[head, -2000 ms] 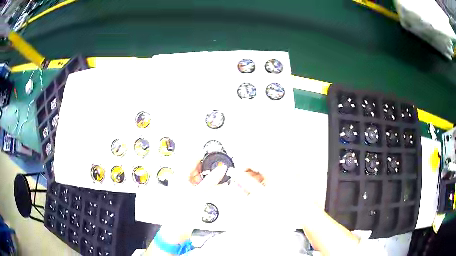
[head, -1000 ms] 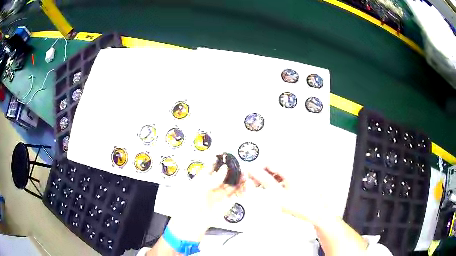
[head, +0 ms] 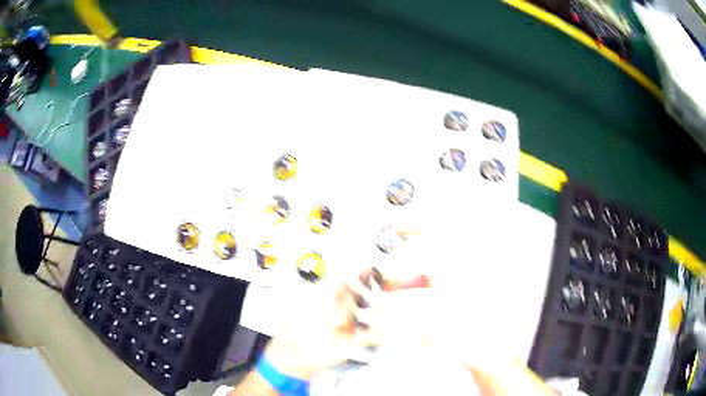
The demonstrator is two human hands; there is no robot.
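My left hand (head: 341, 317), blurred and glaring, is at the front middle. A small dark part of a disc (head: 376, 277) shows at its fingertips; the fingers hide the rest. My right hand (head: 414, 302) meets it from the right, its fingers bright and blurred; whether it grips the disc cannot be told. Yellow-orange housings (head: 311, 266) lie in a loose group left of my hands on the white sheet (head: 209, 131). Silvery-blue board modules (head: 400, 192) lie behind my hands and at the sheet's back right (head: 493, 130).
The right component tray (head: 551, 302) holds black discs in its back pockets. Filled black trays stand at the left front (head: 209, 309) and left edge (head: 139, 85). A green, yellow-edged conveyor (head: 371, 46) runs behind. A black stool (head: 29, 240) stands at far left.
The dark disc, seen broadly before, is now mostly hidden by my fingers. My right hand has closed in on my left. The module in front of my hands is now covered.
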